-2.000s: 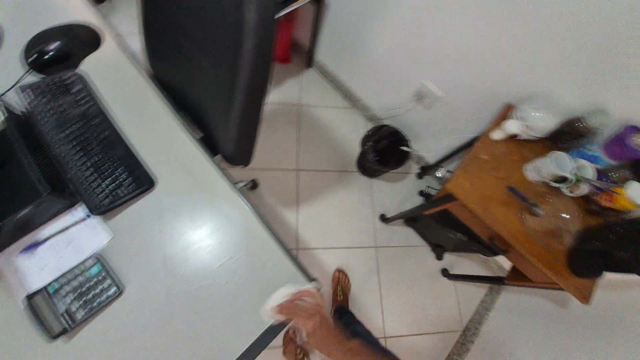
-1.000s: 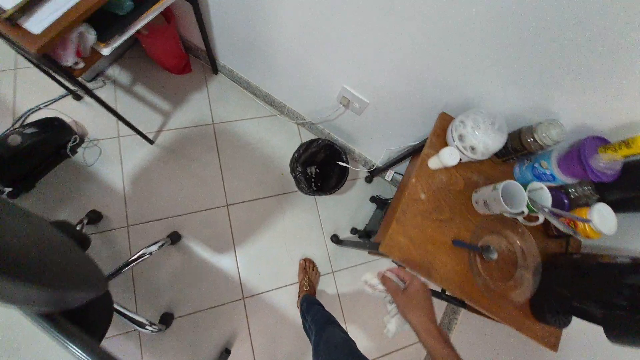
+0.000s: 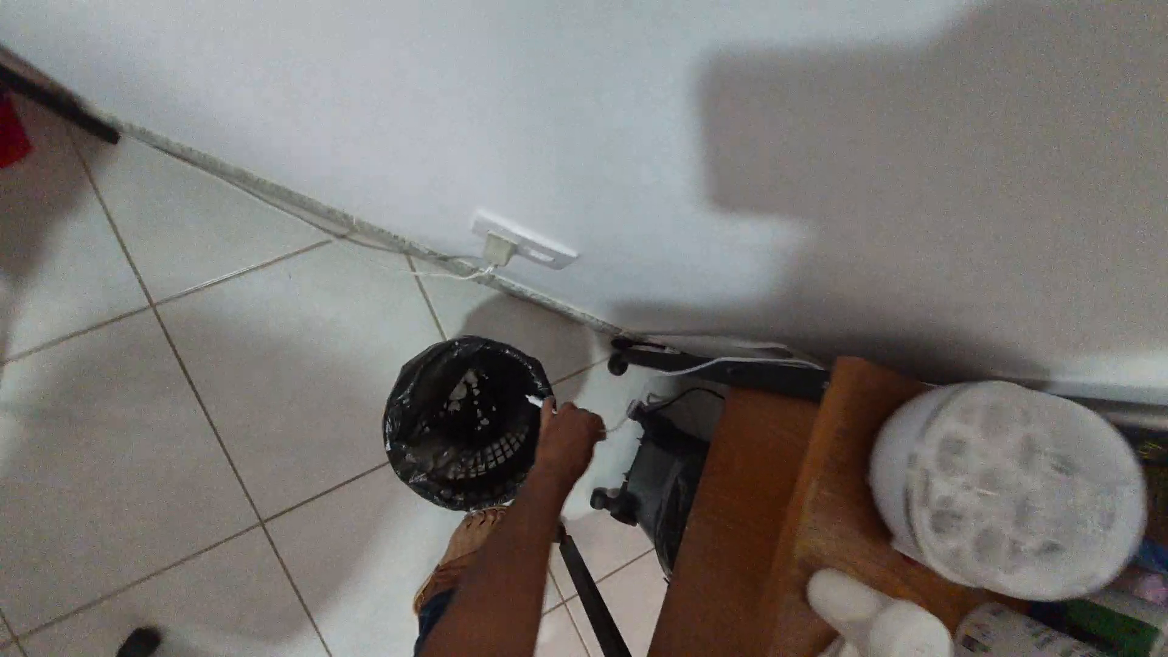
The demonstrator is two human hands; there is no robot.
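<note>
My right hand (image 3: 568,440) is at the right rim of a small waste bin (image 3: 401,447) lined with a black plastic bag. Its fingers are closed around a thin white cable (image 3: 620,422); a white tip (image 3: 537,400) sticks out past the fingertips over the bin's opening. Inside the bin, small white scraps (image 3: 467,392) lie near the openwork wall. No white cloth or tissue shows in the hand. My left hand is out of view.
A wooden stand (image 3: 730,511) with a lidded white tub (image 3: 1013,493) and white bottles is at the right. A dark device (image 3: 662,484) sits beside it. Above the bin, a plug is in a wall socket (image 3: 525,240). My sandalled foot (image 3: 461,547) is just below the bin.
My right hand has moved from beside the wooden stand to the bin's rim. The crumpled white cloth or tissue it held earlier no longer shows. The view has moved much closer to the bin.
</note>
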